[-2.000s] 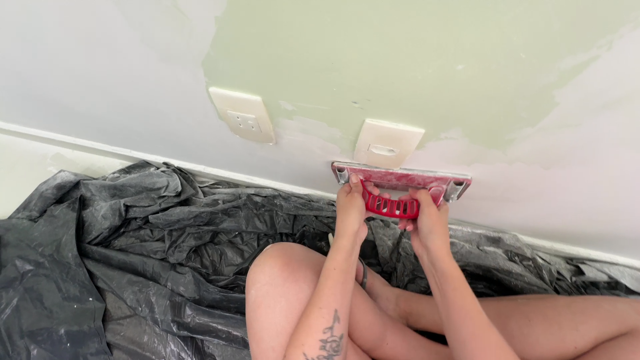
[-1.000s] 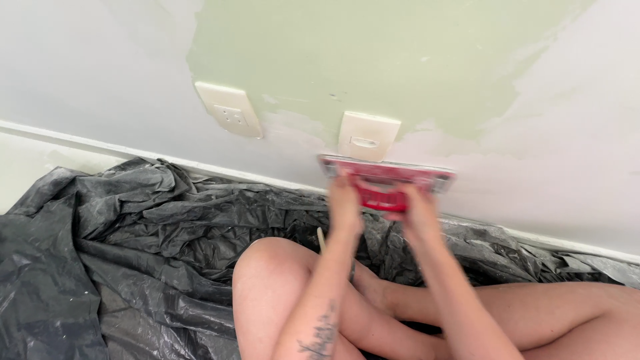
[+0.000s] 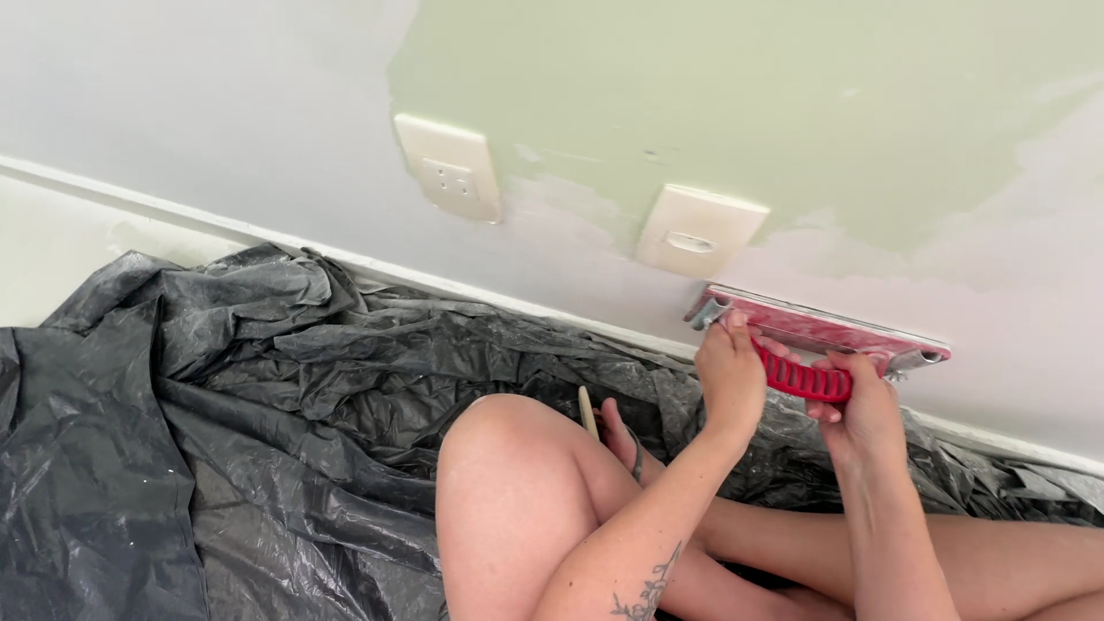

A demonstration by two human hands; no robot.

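A red hand sander (image 3: 824, 332) with a ribbed handle and metal clamps at its ends lies against the low part of the wall, just below the right-hand outlet plate (image 3: 700, 231). My left hand (image 3: 731, 375) grips the left end of its handle, thumb near the left clamp. Around the handle's right end my right hand (image 3: 862, 405) is closed. The sander's sanding face is turned to the wall and hidden. A second outlet plate (image 3: 450, 168) is farther left. Pale filler borders the green paint (image 3: 733, 95) around both plates.
Dusty, crumpled black plastic sheeting (image 3: 345, 466) covers the floor along the white baseboard (image 3: 517, 306). My crossed legs (image 3: 517, 492) are close below the sander. A thin pale object (image 3: 587, 412) stands beside my knee, partly hidden.
Both hands keep hold of the sander, which has moved to the right relative to the right-hand outlet plate since one second ago. The view has shifted a little.
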